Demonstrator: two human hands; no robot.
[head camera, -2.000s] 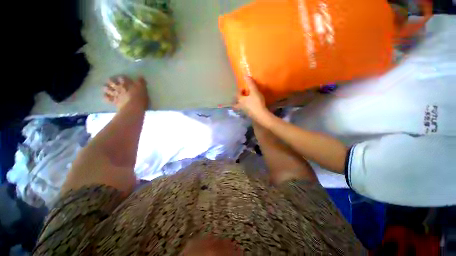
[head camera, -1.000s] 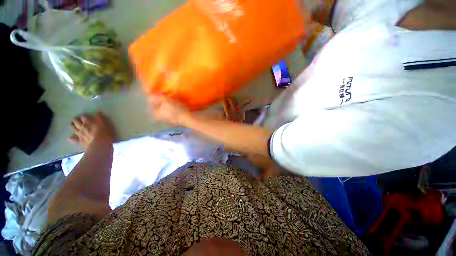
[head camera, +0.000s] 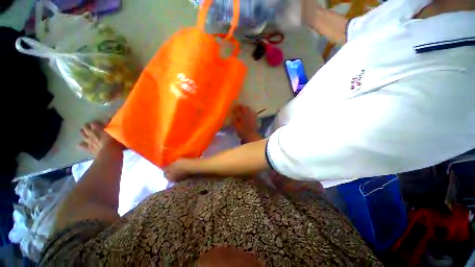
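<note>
An orange carrier bag (head camera: 182, 94) with white print and loop handles lies slanted over the table edge. Another person's hand (head camera: 179, 169) is at its lower corner. My left hand (head camera: 92, 136) rests on the pale table (head camera: 78, 156), fingers apart and empty, with the bag's left corner at my wrist. My right hand (head camera: 247, 122) is beyond the other person's forearm, right of the bag, fingers curled on a small dark tool with a thin point showing. My right forearm is mostly hidden.
A clear bag of green fruit (head camera: 101, 70) and black cloth (head camera: 26, 99) are at left. A lit phone (head camera: 296, 75) and red-handled scissors (head camera: 268, 39) lie beyond my right hand. A person in a white shirt (head camera: 364, 114) leans in from the right. White cloth (head camera: 138, 180) is below the edge.
The orange bag has come nearer my body and left, now flatter, with its handles showing. The other person's hand moved left and down with it. The scissors and phone are now uncovered.
</note>
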